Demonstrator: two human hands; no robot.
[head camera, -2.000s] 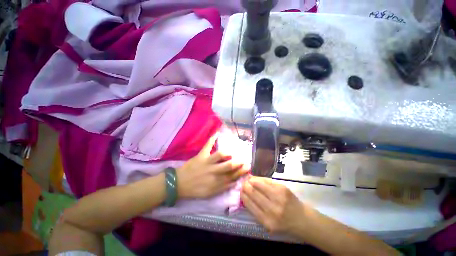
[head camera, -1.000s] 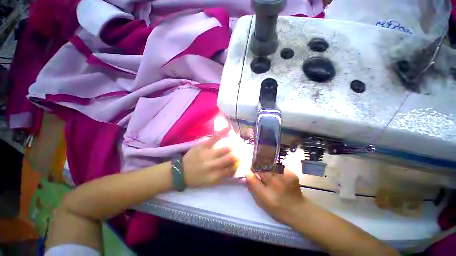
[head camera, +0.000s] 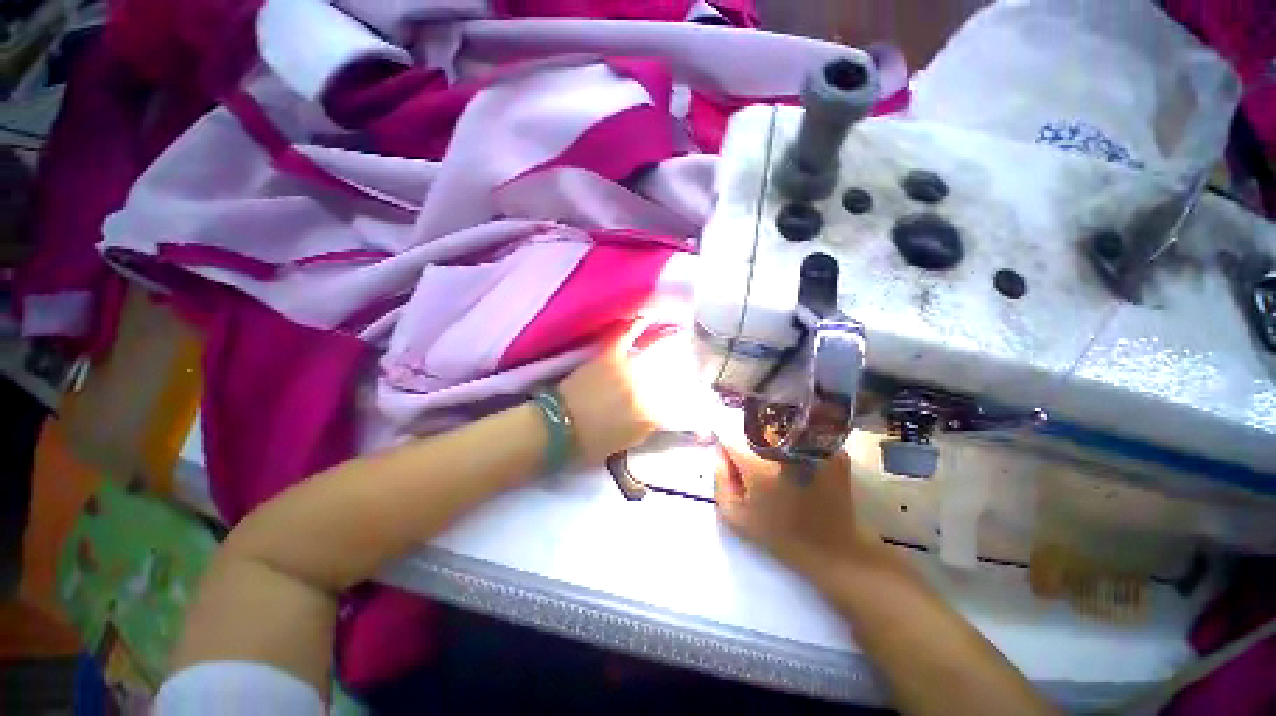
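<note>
The magenta and pale lilac garment (head camera: 462, 315) lies heaped left of the needle area of the white sewing machine (head camera: 966, 266). My left hand (head camera: 630, 392) lies on the garment's edge beside the needle area; its fingertips are lost in the lamp glare. My right hand (head camera: 791, 497) is just right of it, under the shiny take-up lever guard (head camera: 835, 385), with its fingertips near the needle. The presser foot and needle are hidden by glare and hands. Whether either hand pinches cloth cannot be told.
A crumpled white bag (head camera: 1078, 84) with blue writing lies behind the machine head. The white machine bed (head camera: 560, 560) has a ruler-like front edge. A green patterned board (head camera: 133, 574) and an orange surface (head camera: 49, 525) are at the lower left. Dark magenta cloth hangs at the far left.
The view has shifted, so the machine sits lower and further right. The garment's near edge has moved off the front of the bed, baring it. Both hands have moved further in towards the needle.
</note>
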